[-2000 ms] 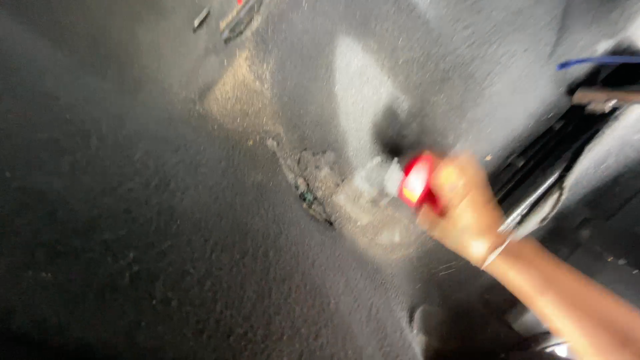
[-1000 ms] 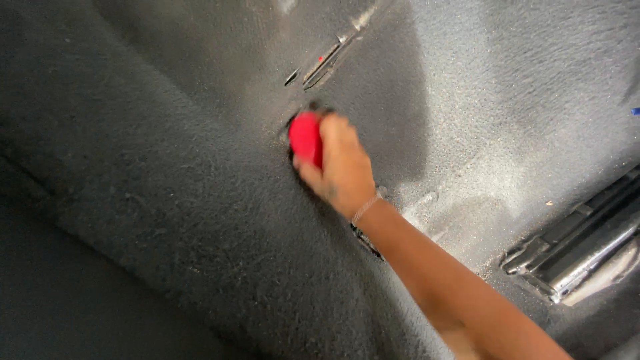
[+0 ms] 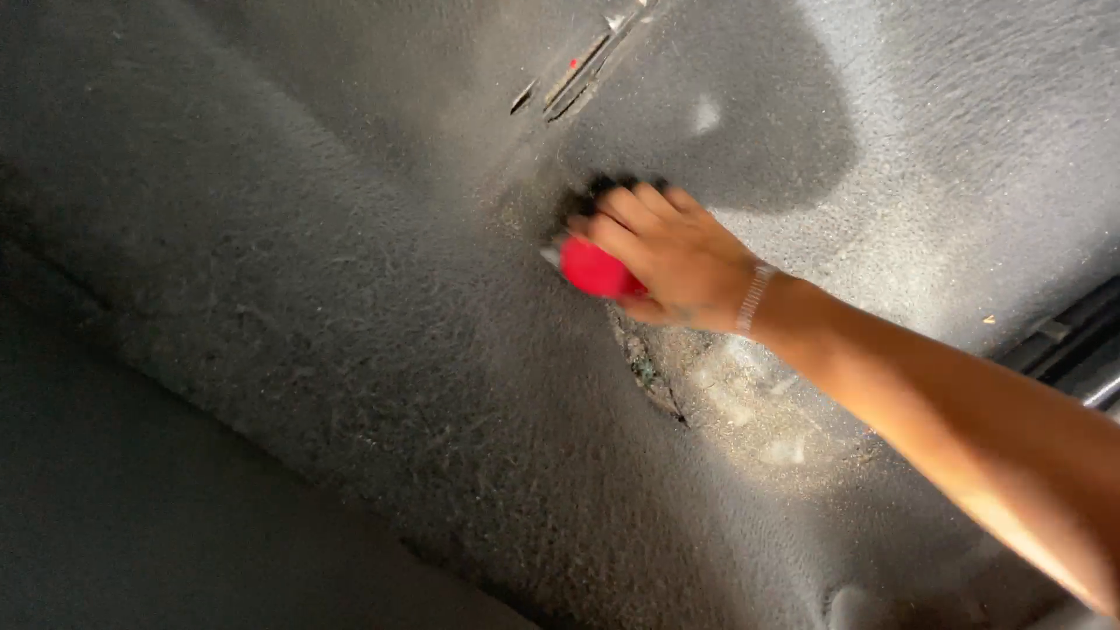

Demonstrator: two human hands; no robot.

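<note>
My right hand [image 3: 674,254] reaches in from the right and grips a rounded red hand tool [image 3: 599,267]. A small greyish part shows at the tool's left end; its working side is hidden, and blur leaves its exact kind unclear. Tool and hand are low over the dark grey carpet [image 3: 394,350] or on it, with a dark shadow around the fingertips. Just below the hand runs a torn slit [image 3: 647,372] in the carpet. Pale sandy dirt [image 3: 761,411] lies to the right of this slit. My left hand is out of view.
Narrow slots [image 3: 577,79] cut the carpet above the hand, with a tiny red spot beside them. A black rail with a shiny metal part [image 3: 1076,337] is at the right edge. A dark edge [image 3: 289,472] crosses the lower left.
Two seconds ago the hand and red tool were over the sandy patch right of the slit; now they are above the slit, toward the slots. The view has shifted and come closer.
</note>
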